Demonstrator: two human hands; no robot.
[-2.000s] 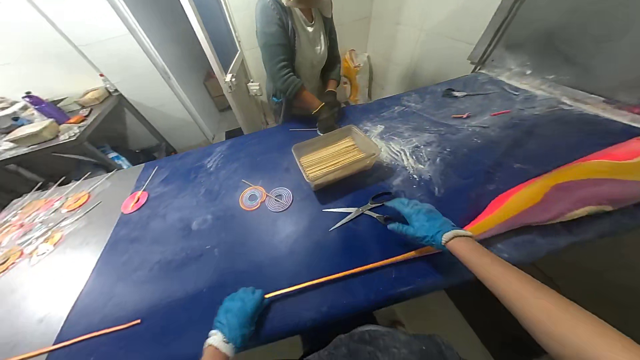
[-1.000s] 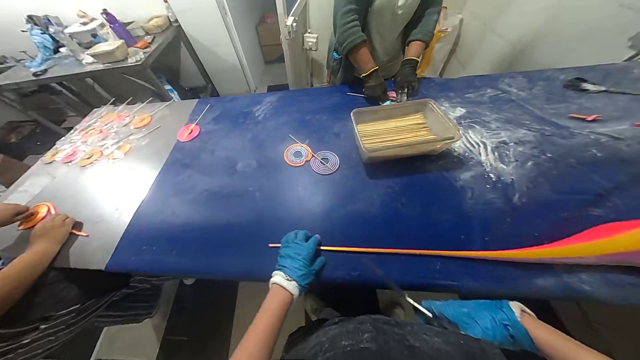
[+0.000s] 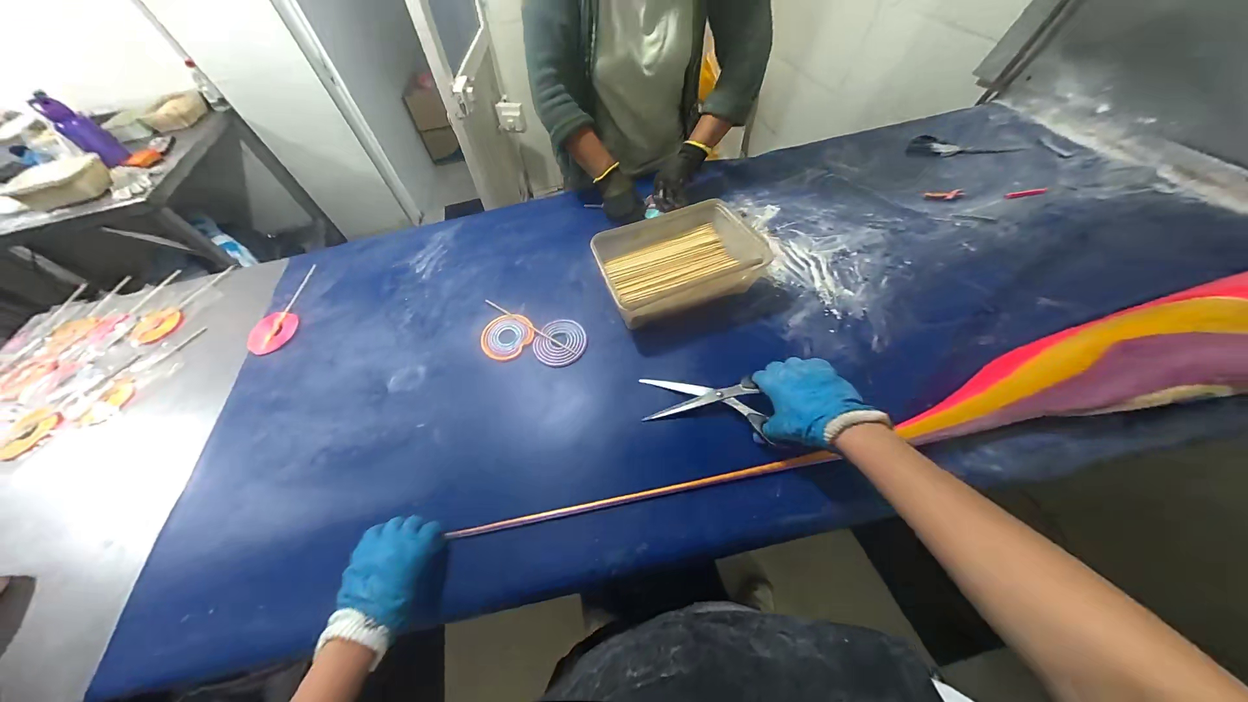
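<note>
My left hand, in a blue glove, is at the left end of a thin striped candy rope and seems to hold it; the fingertips are hard to make out. The rope runs right into a thick pink, yellow and purple candy mass. My right hand, also blue-gloved, holds metal scissors by the handles just above the rope, blades spread and pointing left. Beyond them lie an orange-rimmed spiral lollipop and a purple and white spiral, with sticks.
A plastic tub of wooden sticks stands before a person in dark gloves. A pink lollipop lies left; several more lollipops cover the metal table. White powder and small red pieces lie at the right.
My right hand with the scissors has moved from the table's near edge up onto the blue surface, above the rope. The view has shifted, and the hands at far left are out of it.
</note>
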